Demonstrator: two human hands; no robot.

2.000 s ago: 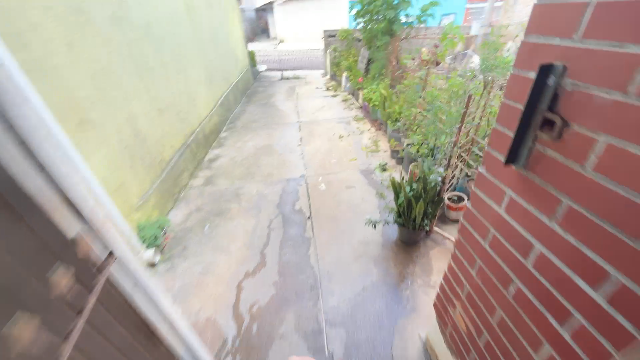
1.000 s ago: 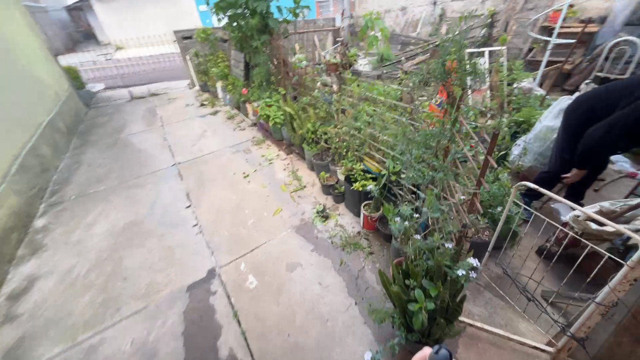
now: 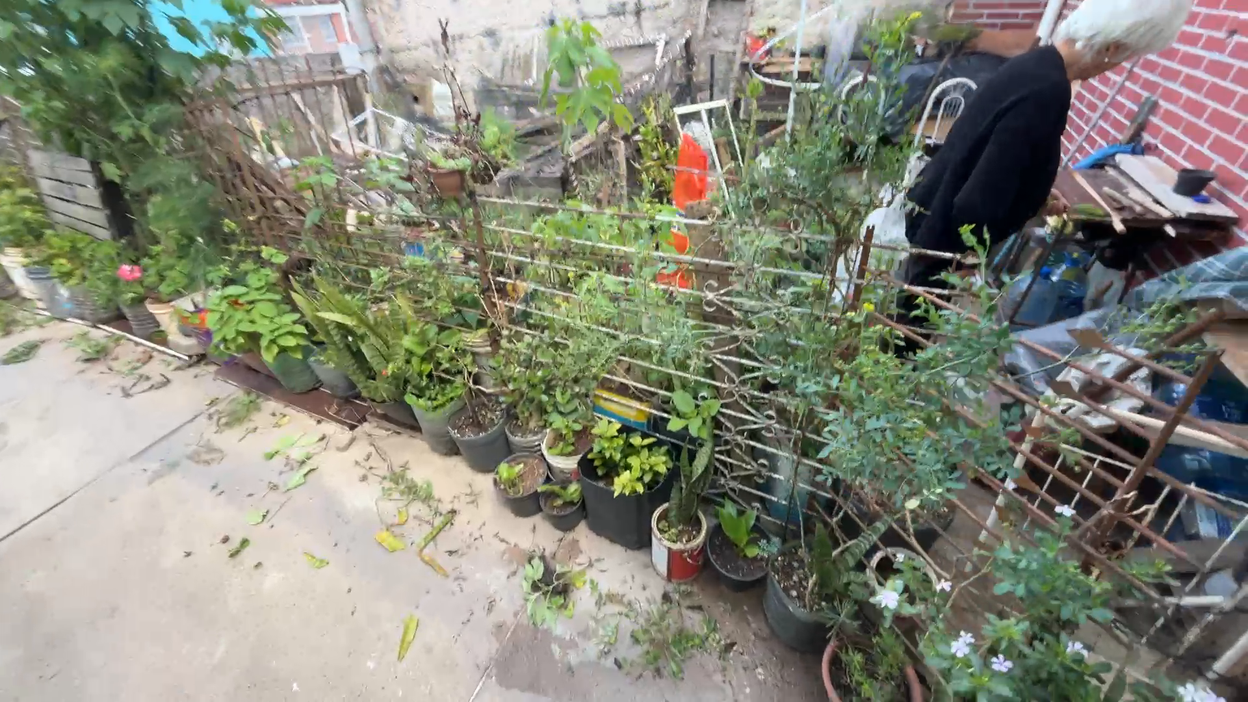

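Note:
Neither my left hand nor my right hand shows in the head view. Potted plants stand in a row along a rusty metal fence (image 3: 624,372). Among them are a large black pot (image 3: 624,507), a red and white can (image 3: 678,558) with an upright snake plant in it, and a small dark pot (image 3: 522,492). A leafy shrub (image 3: 907,419) leans over the fence at the right. White flowers (image 3: 963,643) bloom at the bottom right. Cut leaves and clippings (image 3: 673,634) lie on the concrete in front of the pots.
Behind the fence a person in a black top (image 3: 994,156) bends forward, facing right. Near them are a cluttered table (image 3: 1141,195), large blue water bottles (image 3: 1058,283) and a red brick wall (image 3: 1199,78). Concrete paving (image 3: 244,604) spreads across the lower left. A wooden crate (image 3: 68,190) stands at the far left.
The view has swung right, from the driveway to the potted plants and fence. The person behind the fence, partly seen at the right edge a second ago, now shows more fully.

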